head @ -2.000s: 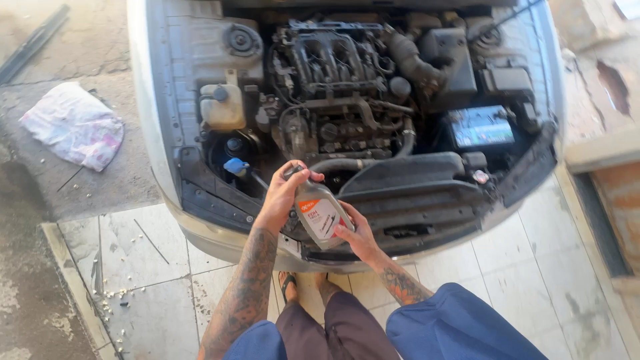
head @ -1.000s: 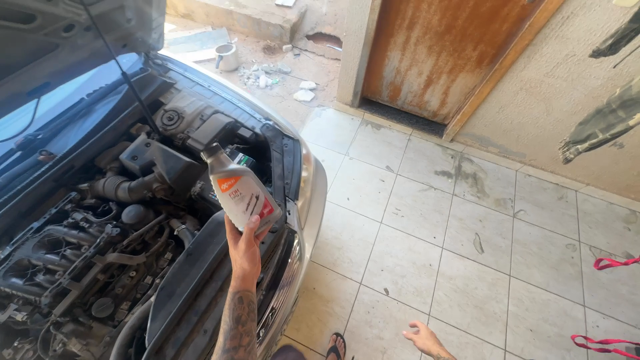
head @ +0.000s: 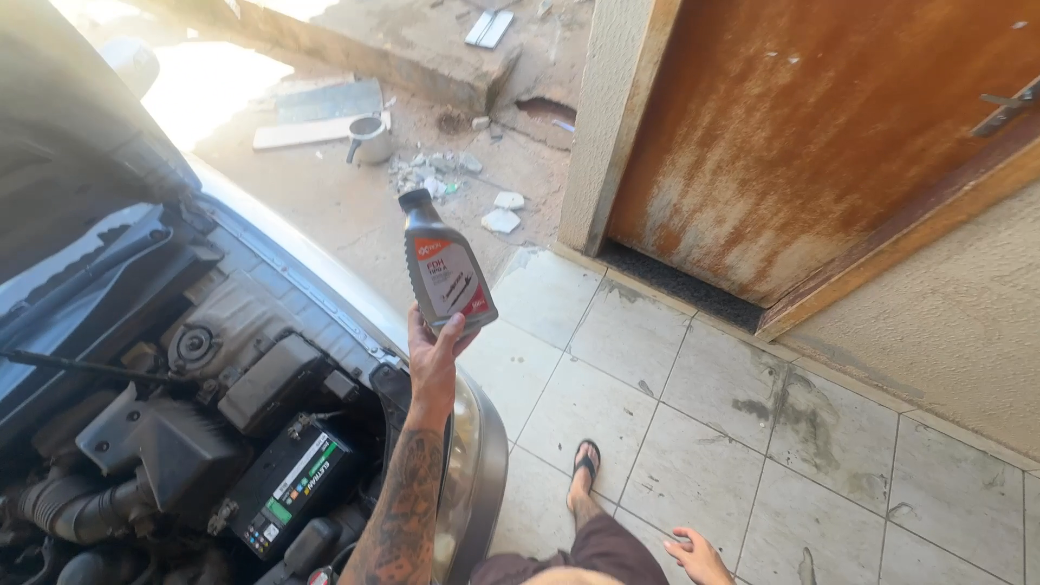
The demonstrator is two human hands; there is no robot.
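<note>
My left hand (head: 439,353) grips the base of a grey plastic fluid bottle (head: 448,272) with an orange, white and red label. The bottle stands nearly upright, tilted a little left, with its dark cap on. Hand and bottle are held up over the front corner of the silver car, above the headlight (head: 459,455). My right hand (head: 697,556) hangs low at the bottom edge, over the tiled floor, holding nothing, its fingers apart. Left of my forearm lies the engine bay with a car battery (head: 288,487) and a black air filter housing (head: 162,435).
The raised hood (head: 73,106) is at the upper left, with its prop rod (head: 81,366). A worn wooden door (head: 780,138) stands at the upper right. Beyond the fender are a pot (head: 370,140), boards and broken rubble (head: 435,171). My sandalled foot (head: 583,467) is on the tiles.
Two seconds ago both hands were on the bottle over the car's front; now only my left hand holds it, and my right hand is off it. The view has swung toward the door.
</note>
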